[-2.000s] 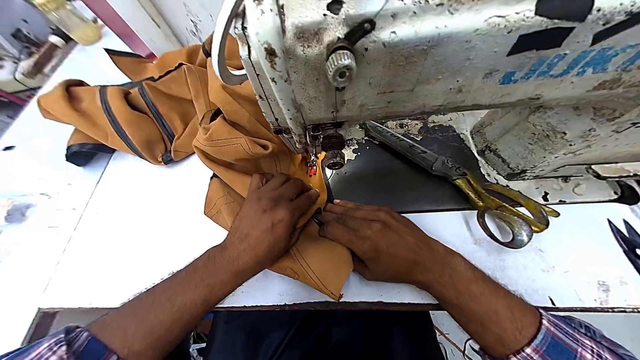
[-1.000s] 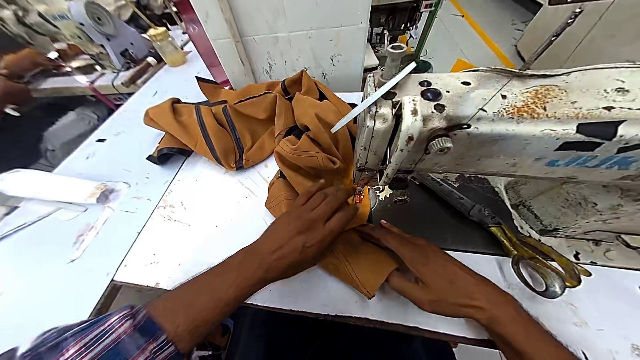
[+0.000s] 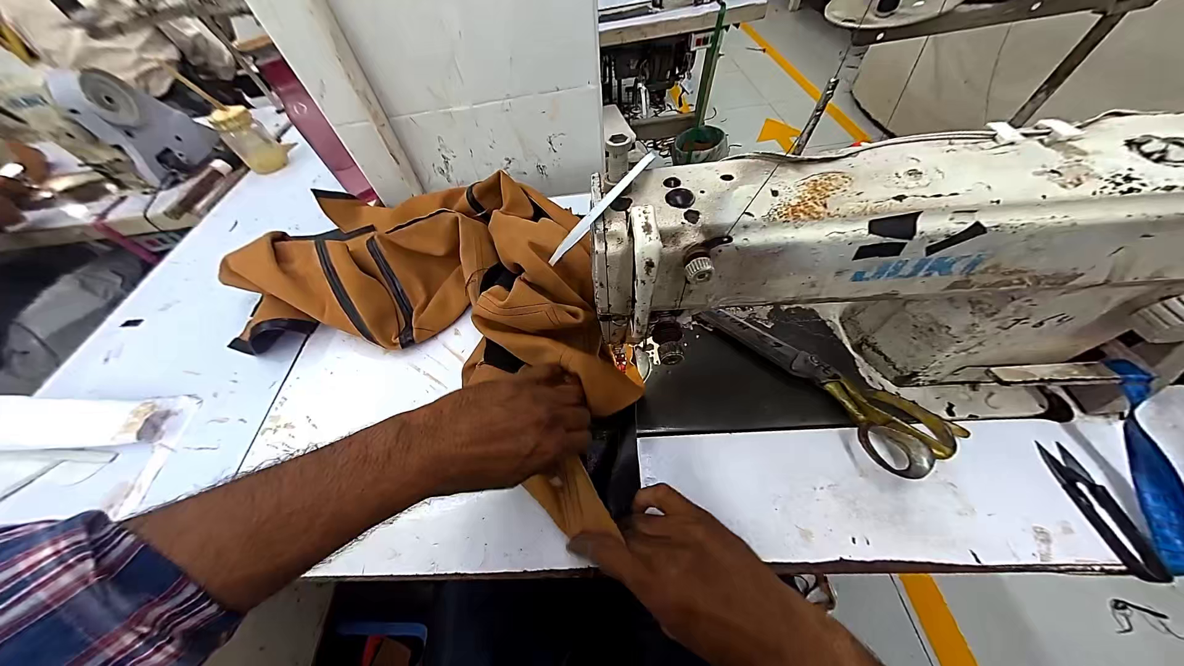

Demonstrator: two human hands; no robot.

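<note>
A brown fabric garment (image 3: 435, 268) with black strips lies bunched on the white table, its near part at the needle area of a Juki sewing machine (image 3: 879, 250). My left hand (image 3: 509, 425) grips the cloth just in front of the needle area, fingers curled. Nearer the table's front edge, my right hand (image 3: 675, 564) pinches the lower end of a brown strip of the garment, with black material beside it. The needle area is partly hidden by the cloth.
Large shears (image 3: 860, 407) with yellow handles lie on the machine bed. Black thread snips (image 3: 1101, 509) and blue material (image 3: 1152, 462) are at the right. Behind stand a white partition (image 3: 499, 92) and a jar (image 3: 250, 139). A person's hand shows at the far left.
My right hand has moved toward the table's front edge, drawing a strip of the garment with it. My left hand has gone from flat on the cloth to a curled grip. The view has shifted.
</note>
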